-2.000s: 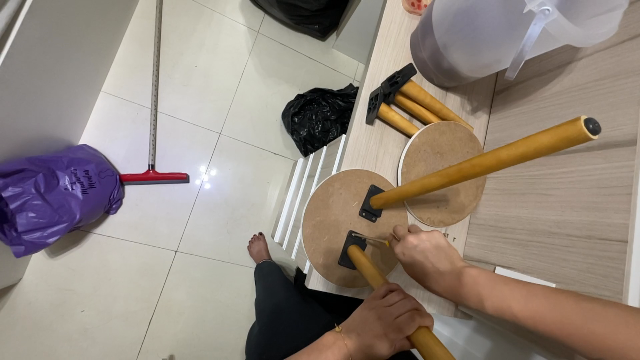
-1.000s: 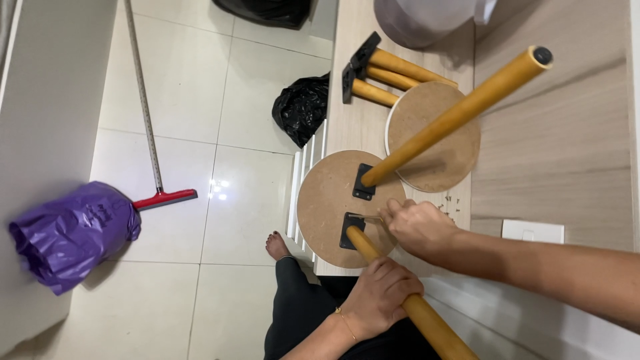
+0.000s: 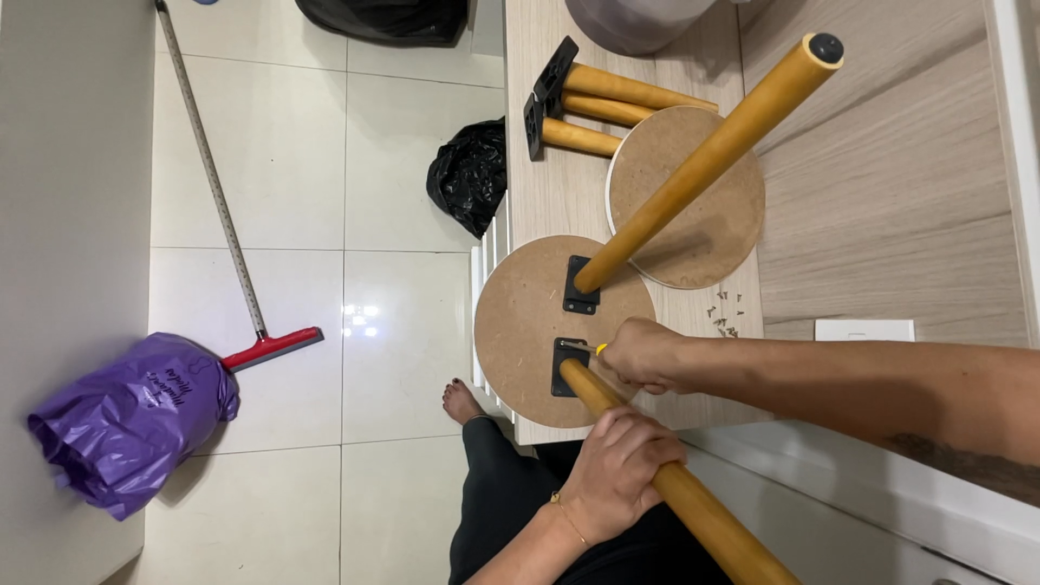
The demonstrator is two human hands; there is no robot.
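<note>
My left hand is wrapped around a wooden leg, whose black bracket lies on a round fibreboard disc. My right hand grips a screwdriver with a yellow handle, mostly hidden by the fingers; its shaft reaches a screw at the bracket's upper edge. A second wooden leg with a black foot cap rises from another black bracket on the same disc. Small screws lie loose on the wood-grain counter, right of the disc.
Another round board and several legs with black brackets lie farther up the counter, near a translucent container. A black plastic bag, a red floor squeegee and a purple bag are to the left, on or above the tiled floor.
The camera view has shifted somewhat. Both hands keep to the same places, the left around the leg and the right at its bracket.
</note>
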